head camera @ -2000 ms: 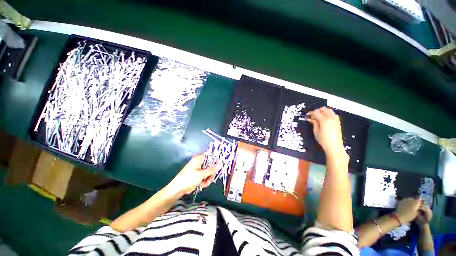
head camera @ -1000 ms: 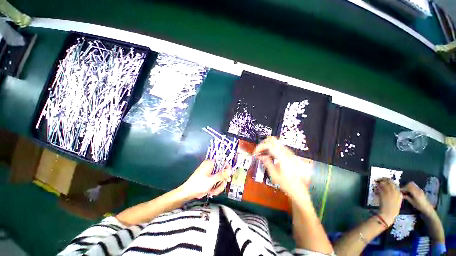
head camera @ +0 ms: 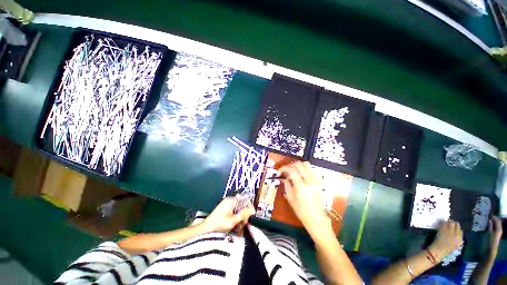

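Note:
Thin white pieces [head camera: 244, 170] lie in a loose bundle left of the orange mat [head camera: 286, 211]. My left hand [head camera: 229, 215] is closed around some white pieces at the bundle's lower end; what its fingertips pinch is too small to tell. My right hand [head camera: 303, 192] is over the mat and holds dark tweezers [head camera: 276, 177], their tip above the silvery-white jig [head camera: 267, 195] at the mat's left end. The hand covers the middle of the mat and part of a pale perforated plate [head camera: 333, 189].
Three black parts trays stand behind the mat: left [head camera: 289, 100], middle [head camera: 358, 133] and right [head camera: 404, 139]. A large black tray [head camera: 45, 146] heaped with white pieces and a clear bag [head camera: 189, 100] are at left. A crumpled bag [head camera: 462, 156] and another person's hands [head camera: 447, 239] are at right.
My right hand has gone from the middle tray to the mat and now reaches the jig. My left hand has moved down the bundle, nearer my body. The other person's hands have moved apart.

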